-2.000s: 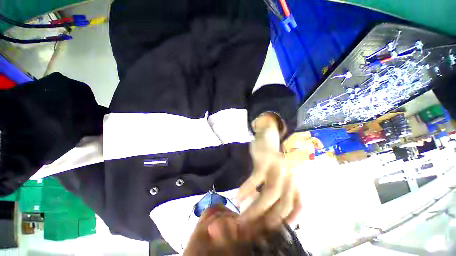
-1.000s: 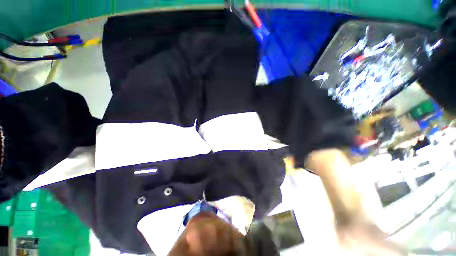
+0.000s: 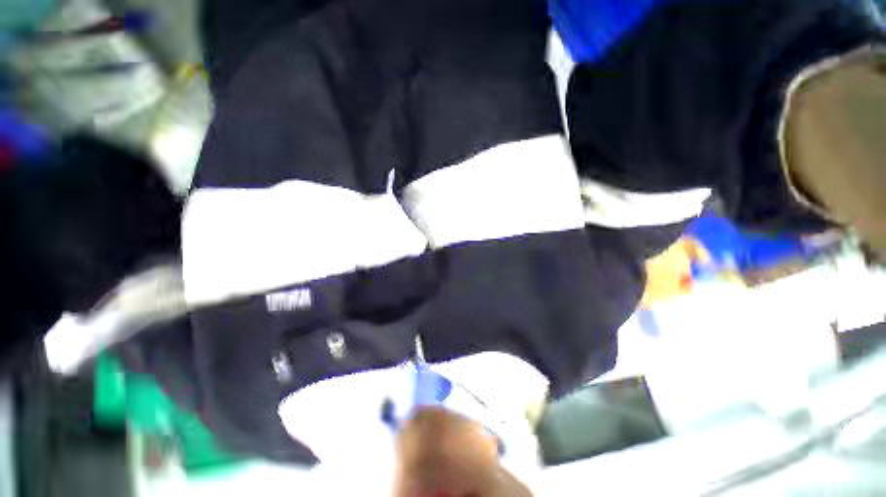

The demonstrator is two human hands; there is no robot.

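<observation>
The wearer's black and white jacket [image 3: 389,214] fills the middle of the blurred view. My right hand [image 3: 843,146] is at the right edge, large, blurred and cut off by the frame. Only bare skin near the cuff shows, with no fingers or held thing visible. My left sleeve [image 3: 78,223] reaches to the left edge, and my left hand is out of the picture. No clamp or spring can be made out.
A blue panel [image 3: 593,24] is at the top right of centre. Blurred cables and pale surfaces are at the upper left. Green boxes [image 3: 160,417] are at the lower left. Blue and orange items [image 3: 670,277] and a grey panel [image 3: 602,422] are at the right.
The view has shifted and blurred. The spring tray and green bench edge have left the picture. My right arm has moved from the lower right up to the right edge.
</observation>
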